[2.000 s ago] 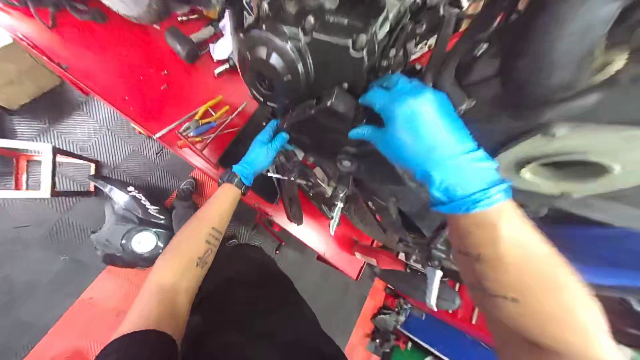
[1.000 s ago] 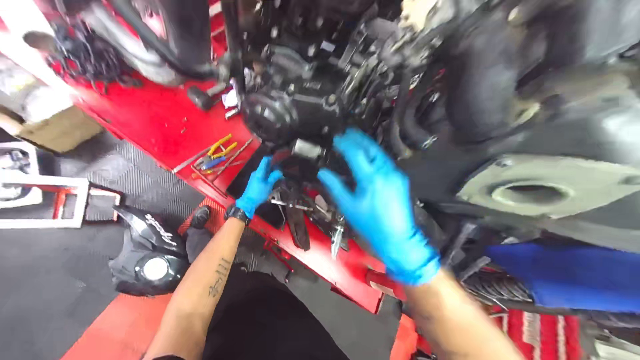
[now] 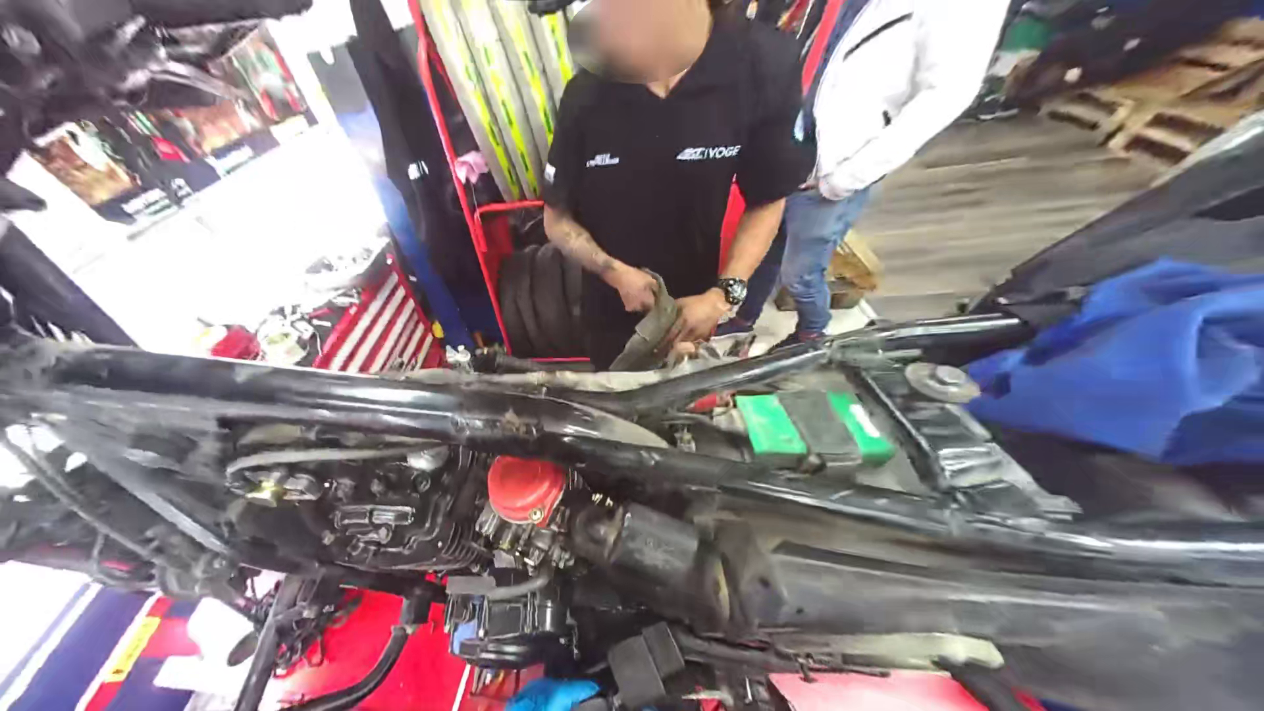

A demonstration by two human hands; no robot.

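Note:
A stripped motorcycle frame (image 3: pixel 444 405) crosses the view, with the black engine (image 3: pixel 395 513) and a red-capped carburetor (image 3: pixel 526 489) beneath its tubes. At the bottom edge only a piece of a blue glove shows, which seems to be my left hand (image 3: pixel 553 694), beside a black box-shaped part (image 3: pixel 645 664). Its fingers and anything in them are hidden. My right hand is out of view. A green and black battery (image 3: pixel 815 430) sits between the rear frame rails, left of a blue cloth (image 3: pixel 1136 360).
Across the motorcycle stands a person in a black shirt (image 3: pixel 671 168), holding a grey cloth-like item (image 3: pixel 647 331). Another person in a white top (image 3: pixel 879 89) is behind. Also there are a red tool cabinet (image 3: pixel 380 321), stacked tires (image 3: pixel 541 296) and wooden pallets (image 3: pixel 1175 89).
The view has swung up strongly, over the motorcycle. Both gloved hands showed earlier near the engine; now just a bit of one glove remains at the bottom edge.

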